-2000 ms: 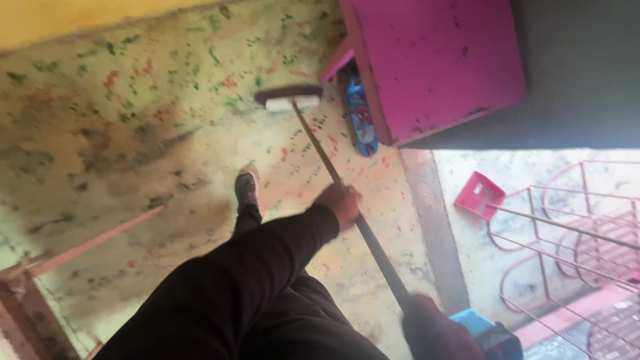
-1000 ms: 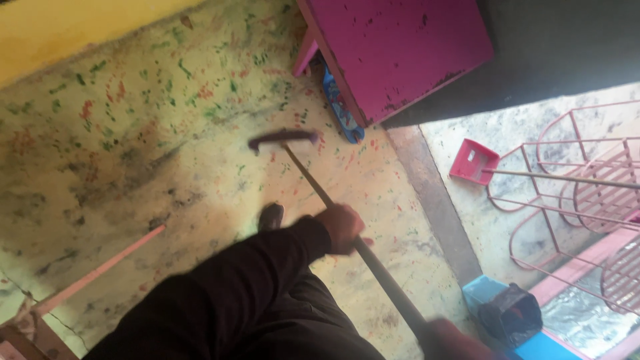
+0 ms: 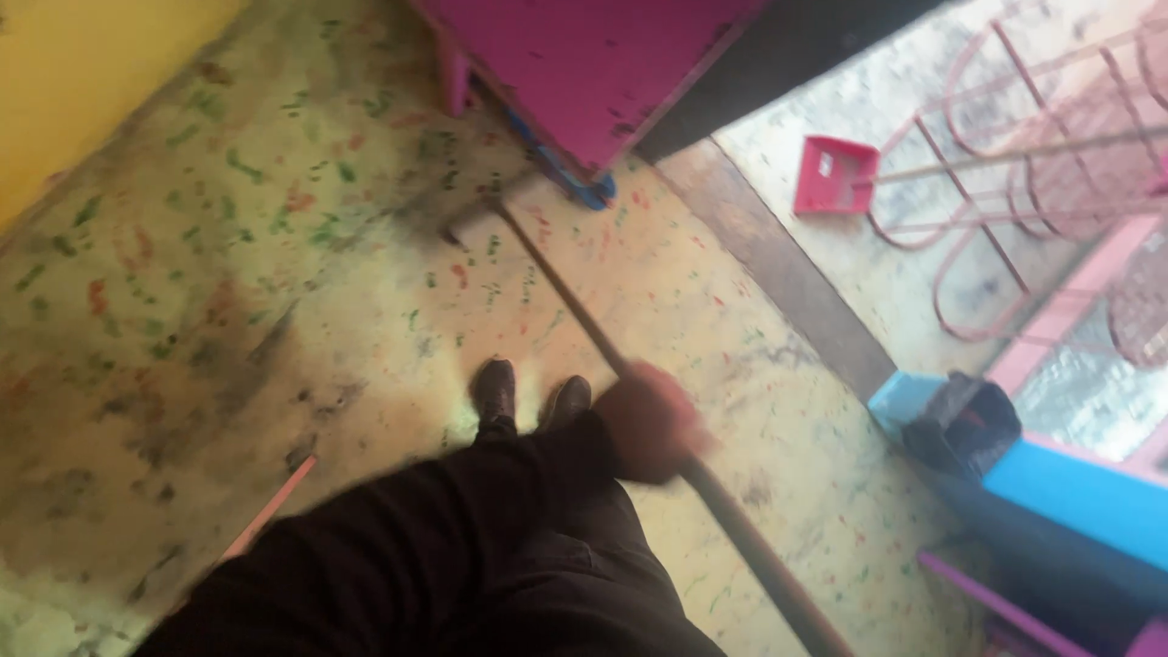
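My left hand (image 3: 652,422), below a dark sleeve, is closed around the long handle (image 3: 570,306) of a push broom or similar floor tool. The handle slants from the lower right edge up to the tool's wide, blurred head (image 3: 493,208), which lies on the patterned floor just left of a blue item (image 3: 593,190) under the pink table. My right hand is outside the view. My two dark shoes (image 3: 495,391) stand on the floor beyond my left forearm.
A pink table (image 3: 593,73) stands at the top. To the right are a red dustpan (image 3: 835,176) with a long handle, pink metal racks (image 3: 967,192), a black bin (image 3: 976,424) and a blue surface (image 3: 1086,497). A pink bar (image 3: 274,506) is at lower left, a yellow wall (image 3: 82,82) at upper left.
My right hand, on the handle at the lower right before, has left the view. Both shoes now show. The tool's head has come closer to the blue item. The view has shifted.
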